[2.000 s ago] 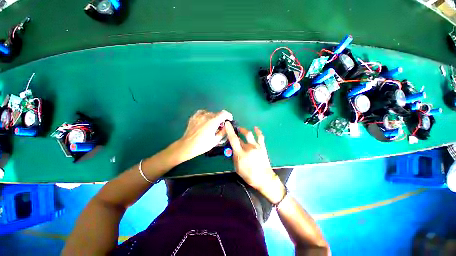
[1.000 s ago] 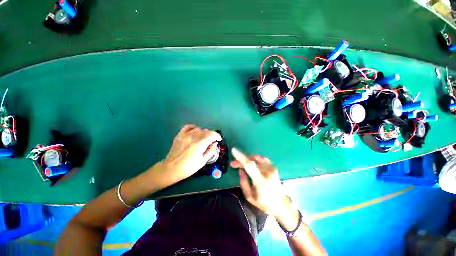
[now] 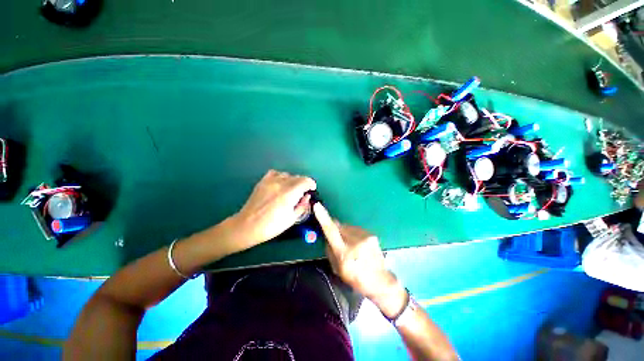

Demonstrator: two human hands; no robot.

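A black speaker housing (image 3: 314, 198) stands on the green bench near its front edge, mostly hidden under my hands. A blue battery (image 3: 310, 236) shows end-on at its lower side, with a pinkish end. My left hand (image 3: 272, 210) is closed on the housing from the left and top, fingertips at its upper edge. My right hand (image 3: 355, 255) is at its right side, with the index finger extended onto the housing's right edge and the other fingers curled. Part of the round silver driver shows below my left fingers. What the fingertips touch inside is hidden.
Several wired housings crowd the right of the bench (image 3: 483, 168). Another wired housing (image 3: 62, 206) sits at left, one more at the left rim. The conveyor (image 3: 296, 32) beyond carries spaced units. Loose wired boards (image 3: 624, 158) heap at far right, near a person's white sleeve (image 3: 614, 257).
My right hand was first at the housing, then drew off to the right, and now its index finger is back at it. My left hand stayed on the housing. The view shifted and turned slightly.
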